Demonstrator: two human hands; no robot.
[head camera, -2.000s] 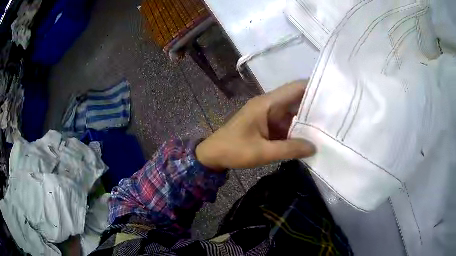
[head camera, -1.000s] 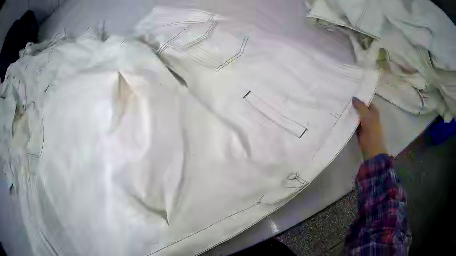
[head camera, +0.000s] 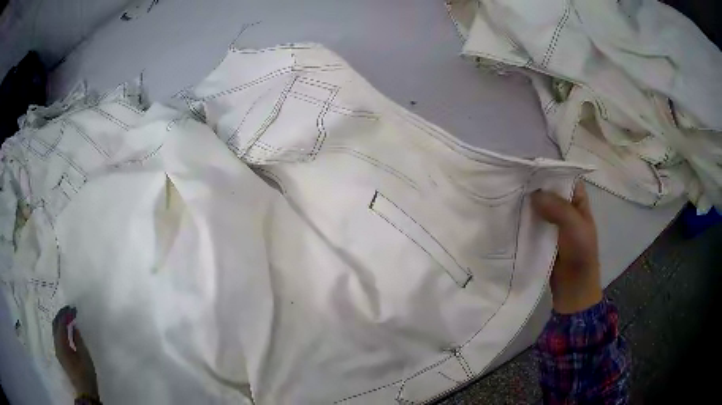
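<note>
An off-white jacket (head camera: 317, 261) with dark topstitching lies spread on the white-grey table (head camera: 396, 47). A narrow welt pocket (head camera: 421, 240) slants across its right part. My right hand (head camera: 571, 245) grips the jacket's right edge near the hem corner, thumb on top and fingers partly hidden behind the cloth. My left hand (head camera: 73, 352) is at the lower left edge of the picture, at the cloth; it is small and partly cut off, and its grip is unclear.
A garment pile (head camera: 617, 87) lies at the table's far right. More crumpled off-white cloth (head camera: 47, 158) is at the left. Speckled floor (head camera: 657, 293) and a bit of a blue bin (head camera: 701, 224) show at the right. A dark object (head camera: 24, 87) is at the far left.
The view has turned from the floor side to the table. Since one second ago, my right hand has moved lower in the picture with the jacket edge, and my left hand has come into view.
</note>
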